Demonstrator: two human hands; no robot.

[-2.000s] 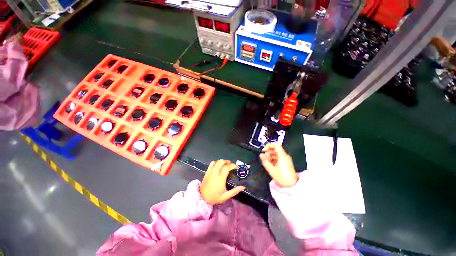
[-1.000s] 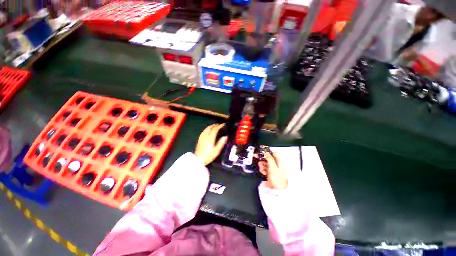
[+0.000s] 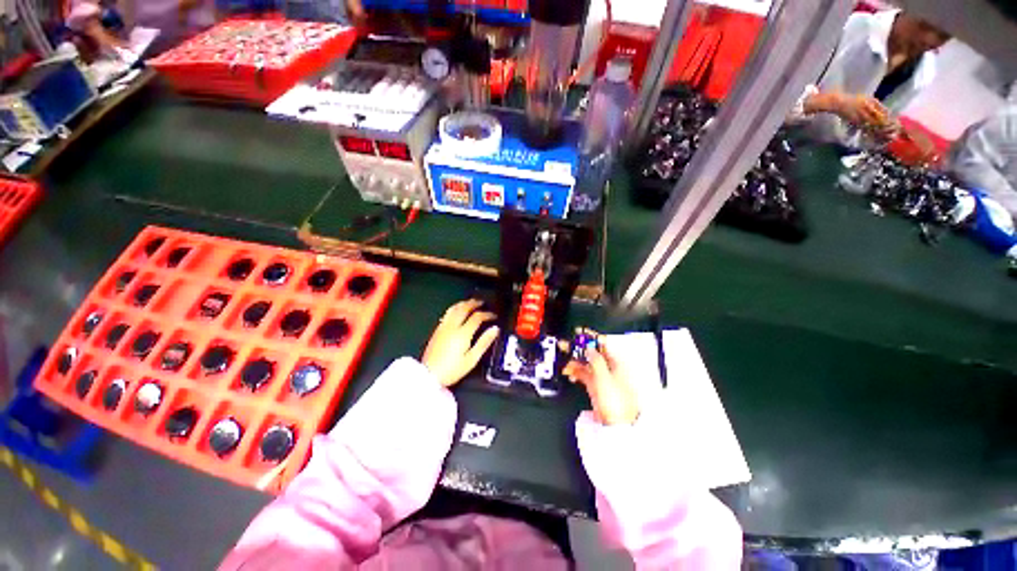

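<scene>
The black toggle clamp fixture (image 3: 543, 262) stands in front of me with its red ribbed handle (image 3: 532, 307) over the silver-white nest (image 3: 529, 364). My left hand (image 3: 457, 344) lies at the left side of the fixture, fingers apart, with nothing visible in it. My right hand (image 3: 604, 383) is just right of the nest, its fingertips on a small dark, shiny watch unit (image 3: 584, 344), partly hidden by the fingers. A small white piece with a dark mark (image 3: 477, 434) lies on the bench before the fixture.
An orange-red compartment tray (image 3: 368, 335) with round watches is at left. A white paper (image 3: 714, 429) with a pen (image 3: 661, 357) lies right. Behind stand a power supply (image 3: 383, 167), blue box (image 3: 502, 184) and clear bottle (image 3: 608, 123). A slanting post (image 3: 725, 167) rises right; people sit beyond.
The view has shifted. The watch unit has left the bench before the fixture and is in my right hand beside the nest. My left hand has moved forward to the fixture's left side.
</scene>
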